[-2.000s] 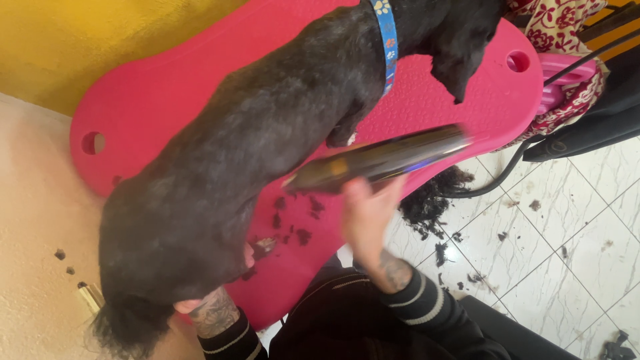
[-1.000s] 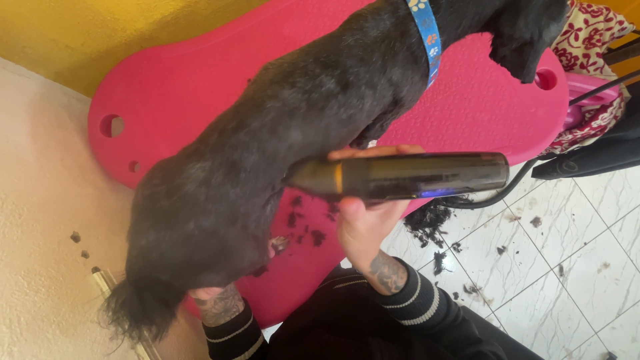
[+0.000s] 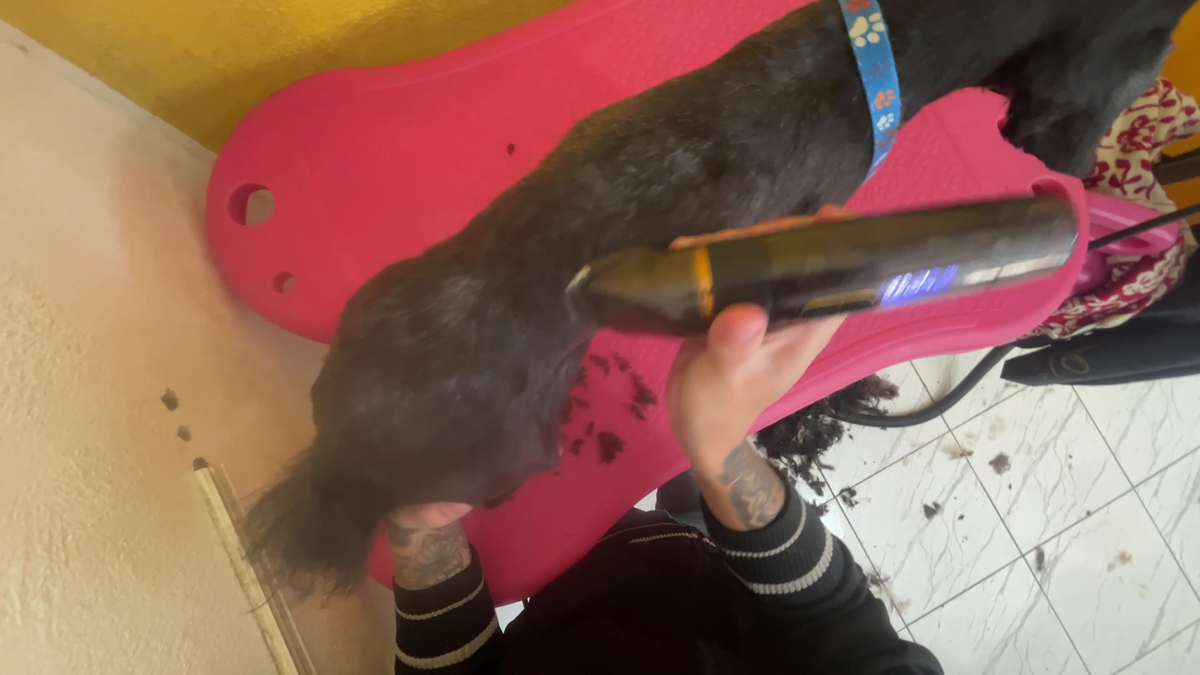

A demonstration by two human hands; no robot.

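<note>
A black short-coated dog (image 3: 450, 375) stands across a pink plastic grooming table (image 3: 375, 141), its rump at the lower left and a blue paw-print collar (image 3: 874, 75) on its neck. My right hand (image 3: 731, 375) is closed around black cordless hair clippers (image 3: 891, 262) with a gold ring and a lit violet display. Their blade end touches or nearly touches the dog's flank. My left hand (image 3: 429, 516) is mostly hidden under the dog's hindquarters by the tail (image 3: 319, 525); its fingers cannot be seen. Loose black hair tufts (image 3: 609, 445) lie on the table beside the dog.
A textured wall (image 3: 94, 328) with a pale strip (image 3: 248, 572) borders the left side. On the tiled floor (image 3: 1050, 487) lies a heap of cut hair (image 3: 811, 431) near a black cable (image 3: 947, 408). Red-and-cream patterned cloth (image 3: 1125, 281) hangs at the table's right end.
The clippers have gone from above the table beside the dog to its flank, turning more level. The dog's head has passed out of view at the right. The view has moved nearer.
</note>
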